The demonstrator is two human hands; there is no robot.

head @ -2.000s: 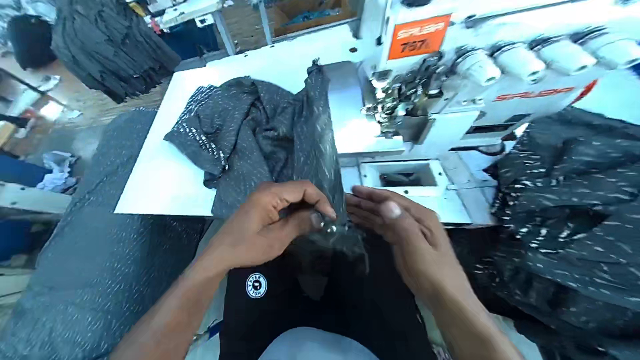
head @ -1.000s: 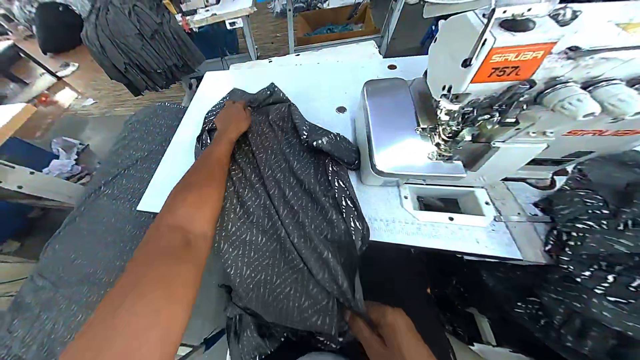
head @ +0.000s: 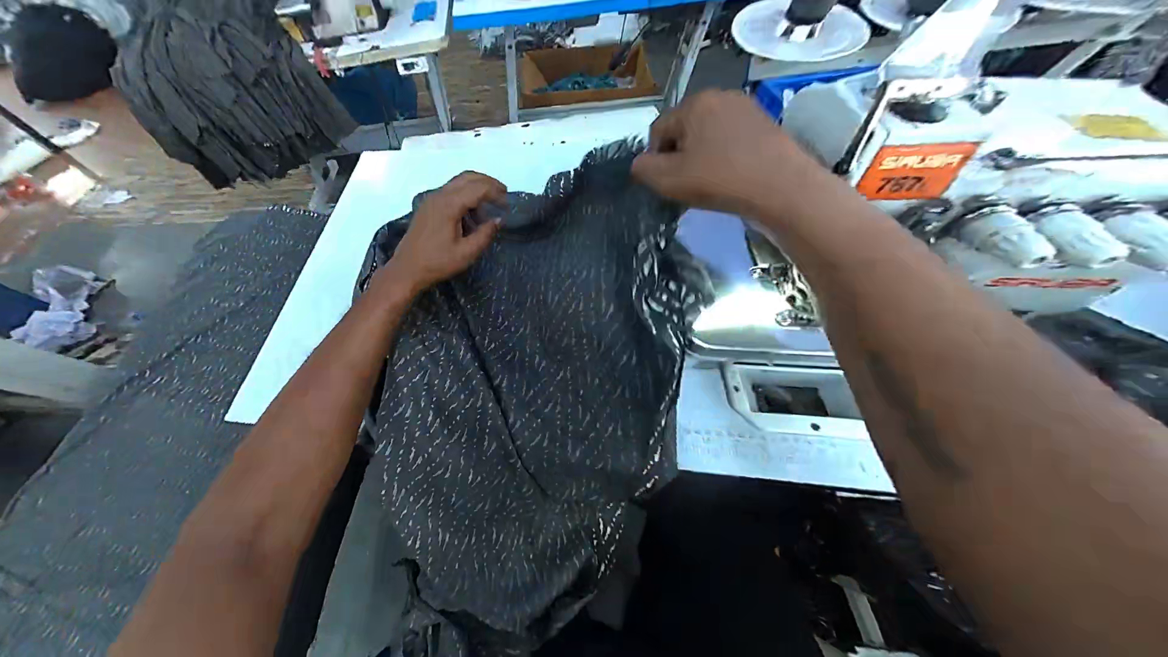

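A dark grey garment with light flecks (head: 538, 365) lies spread over the white sewing table (head: 301, 301), and its lower part hangs over the front edge. My left hand (head: 452, 228) is at the garment's upper left, fingers curled on the cloth near the neckline. My right hand (head: 703, 151) pinches the garment's upper right corner and holds it raised off the table. Beside that corner, to the right, stands the Siruba overlock-type sewing machine (head: 1031, 210), its metal cloth plate (head: 766, 338) partly covered by the garment's edge and my right forearm.
Flecked grey cloth (head: 155, 411) hangs at the left of the table. Dark fabric (head: 1095, 351) lies at the right. Behind are a bundle of dark garments (head: 228, 91), a cardboard box (head: 589, 78) and a white thread-stand disc (head: 798, 32). Clear plastic scraps (head: 64, 306) lie at the far left.
My right hand has moved from the garment's lower end up to its upper right corner, now lifted. A second ago my left hand lay on the garment's top edge; it still touches the upper part.
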